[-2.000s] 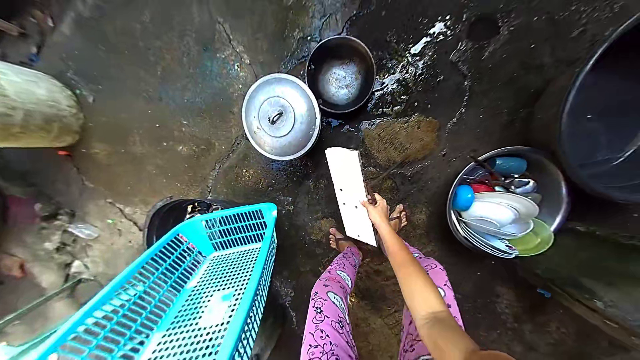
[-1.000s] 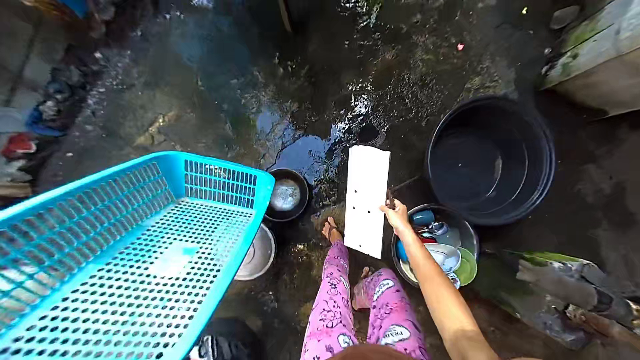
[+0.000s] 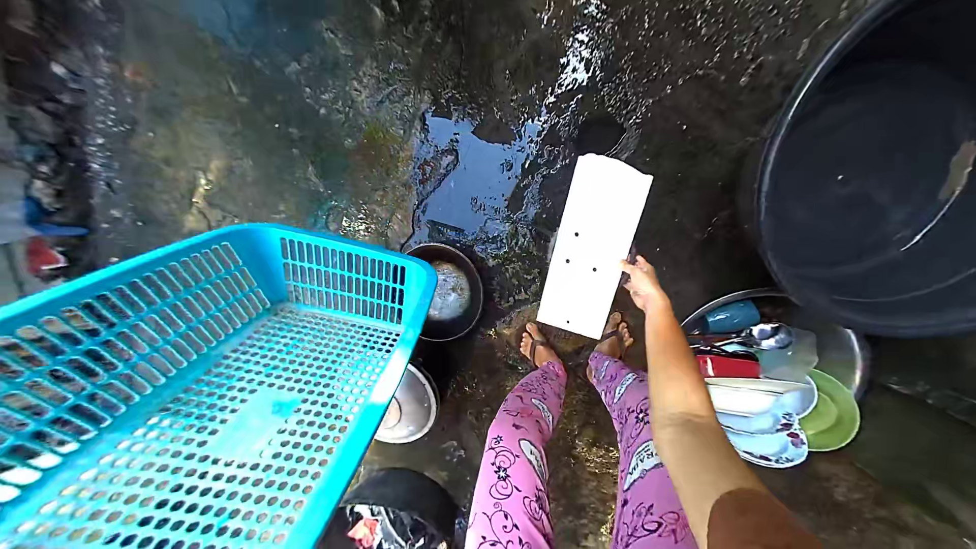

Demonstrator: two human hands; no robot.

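Observation:
My right hand (image 3: 644, 286) grips the long edge of a white rectangular board (image 3: 597, 240) with several small holes, held above the wet ground in front of my feet. Something dark shows at my fingers, too small to make out. A large turquoise plastic basket (image 3: 263, 427) with slotted sides and a perforated bottom fills the lower left of the view, with no dishes in it. My left hand is not in view; whether it holds the basket cannot be seen.
Right of my legs, a metal basin (image 3: 860, 358) holds plates, cups and spoons, with a green plate (image 3: 831, 415) at its edge. A big black tub (image 3: 862, 175) stands beyond. Near the basket are a dark pan (image 3: 450, 293), a metal lid (image 3: 408, 408) and a black container (image 3: 404, 496).
The view has shifted markedly. My right hand still holds the white board, whose tilt has changed since a second ago. The basket remains at the left.

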